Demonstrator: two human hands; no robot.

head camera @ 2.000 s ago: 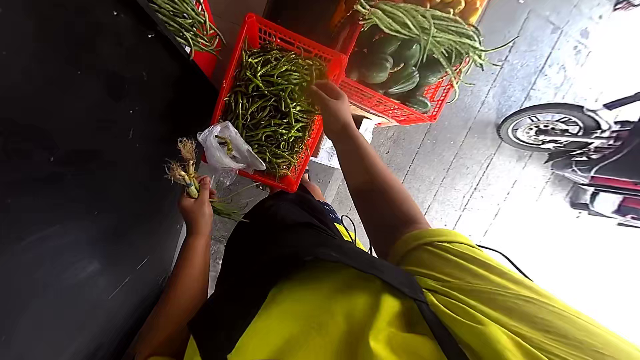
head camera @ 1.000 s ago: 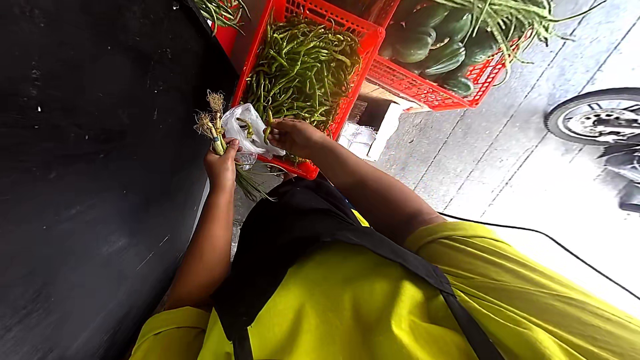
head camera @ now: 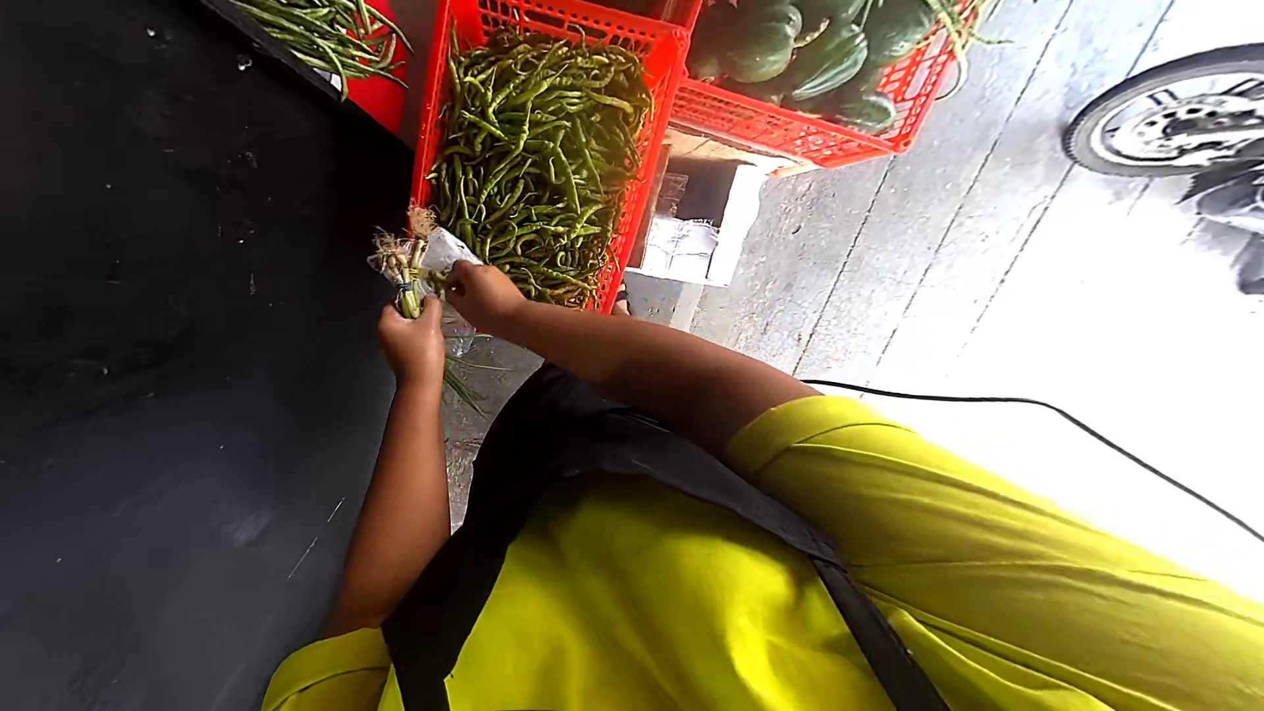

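Observation:
My left hand [head camera: 412, 341] is closed around a bunch of spring onions [head camera: 403, 269], roots up, with green leaves hanging below the wrist. Beside the bunch a clear plastic bag [head camera: 449, 249] stands open, apparently held by the same hand. At the bag's mouth is my right hand [head camera: 484, 296], its fingers curled around something green, probably chili peppers, mostly hidden. Just beyond both hands, long green chili peppers [head camera: 538, 158] fill a red plastic crate [head camera: 427, 118].
A second red crate [head camera: 810, 133] holds dark green squash-like vegetables [head camera: 760, 44]. Long green beans [head camera: 326, 35] lie at the upper left beside a black surface [head camera: 178, 415]. A white box [head camera: 726, 227], a black cable [head camera: 987, 399] and a motorcycle wheel [head camera: 1165, 123] are to the right.
My right hand has come from the far part of the chili crate to the mouth of the bag by my left hand. The left hand has kept hold of the spring onions.

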